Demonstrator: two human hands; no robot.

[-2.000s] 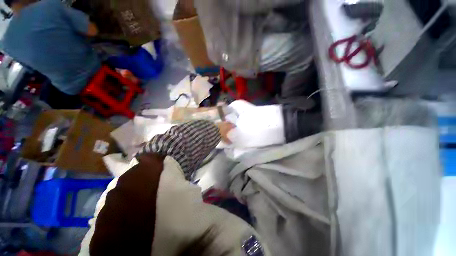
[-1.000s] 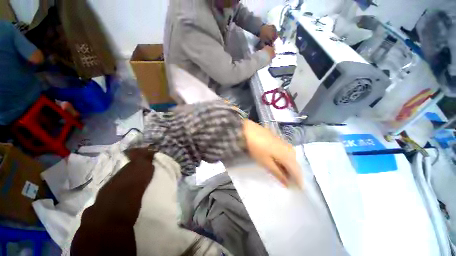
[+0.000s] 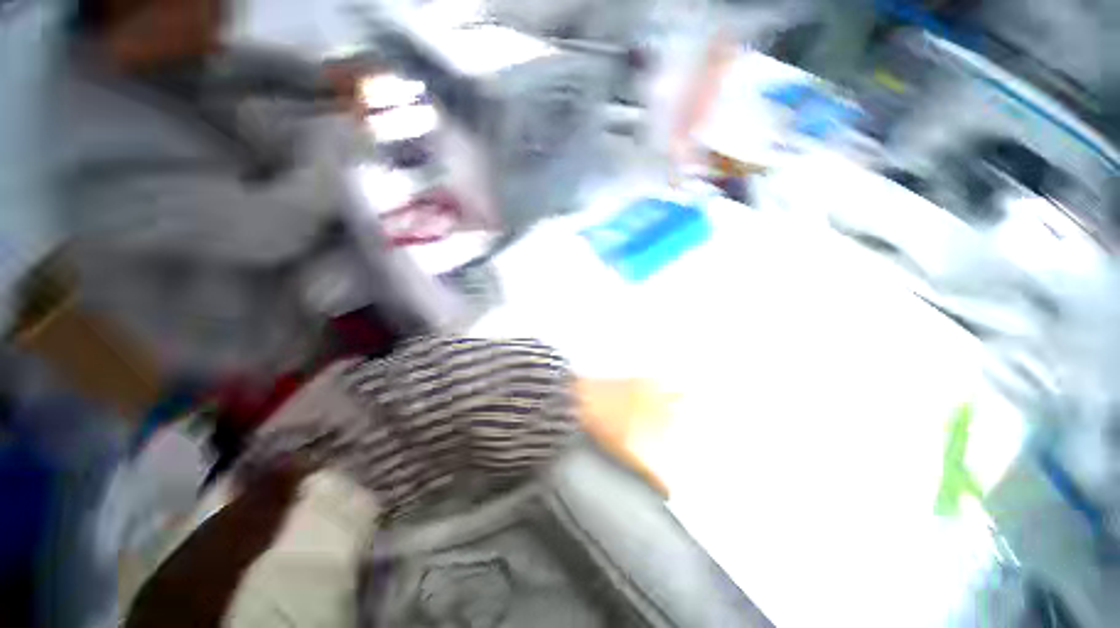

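The frame is strongly blurred and the table area is overexposed. My left hand (image 3: 624, 423), in a striped or checked sleeve, reaches over the near edge of the bright white surface. Its fingers fade into the glare, so their grip cannot be told. White panel and white table (image 3: 798, 405) cannot be told apart there. Grey fabric or grey edging (image 3: 491, 570) lies below my forearm. My right hand is not in view.
A blue sticker or mat (image 3: 651, 236) lies at the table's far part. Red-handled scissors (image 3: 424, 221) lie at upper left, beside a grey-clothed person (image 3: 184, 209). A green holder (image 3: 956, 460) stands at right. A cardboard box (image 3: 92, 350) is at left.
The view has swung right, towards the table. My left hand has gone from over the papers at the lap side to over the white table. The white panel's edges have become lost in glare.
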